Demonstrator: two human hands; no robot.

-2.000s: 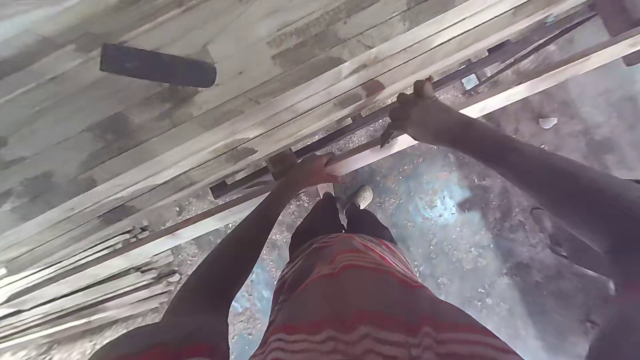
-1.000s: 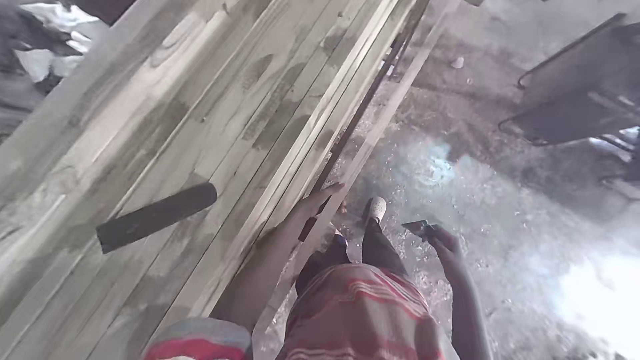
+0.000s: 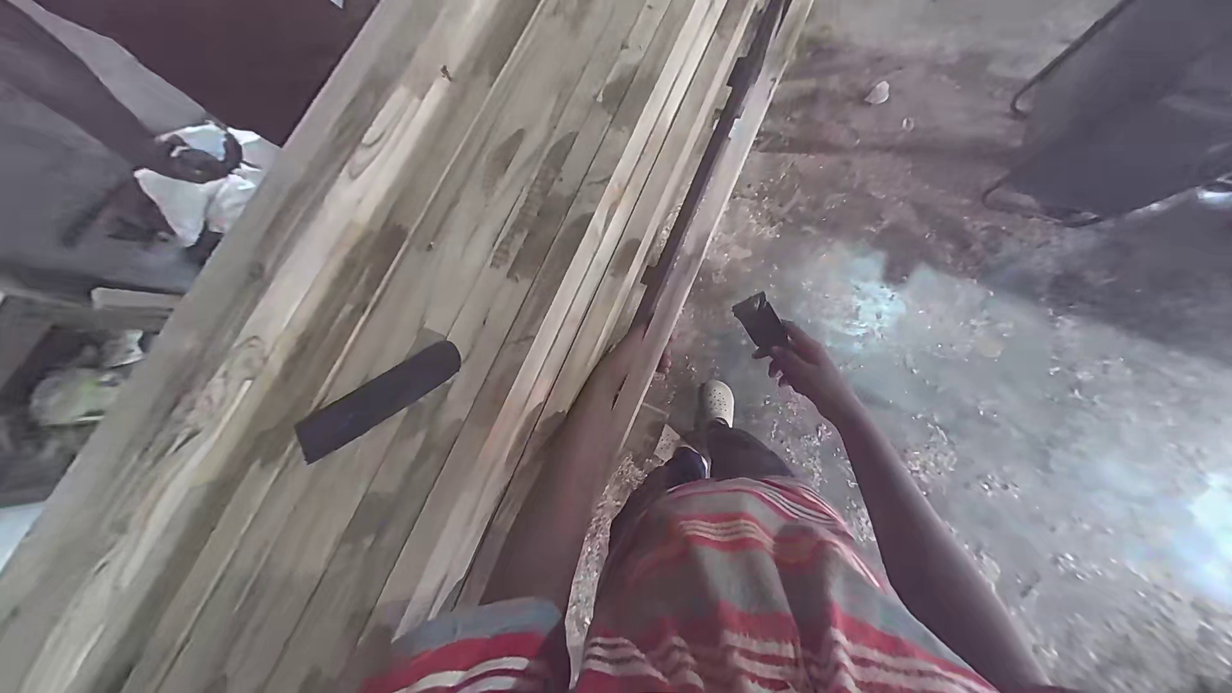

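My left hand (image 3: 635, 356) is at the outermost long wooden strip (image 3: 707, 226), with fingertips showing on its far side, so it grips that strip by the edge of the planks. In my right hand (image 3: 804, 364), held out over the floor, is a small dark flat block or scraper-like piece (image 3: 759, 320); its exact kind cannot be told. Long wooden planks (image 3: 462, 279) lie side by side to the left. A dark, half-round bar (image 3: 378, 400) rests across them.
Beyond the planks, another person's hand (image 3: 202, 159) is near white crumpled material (image 3: 207, 197). A dark metal-framed object (image 3: 1126, 115) stands at the upper right. Debris lies on the rough floor (image 3: 991, 414).
My right hand has left the strip, where it was two seconds ago, and is now out over the floor with the dark piece. My left hand stays at the strip. The view has turned.
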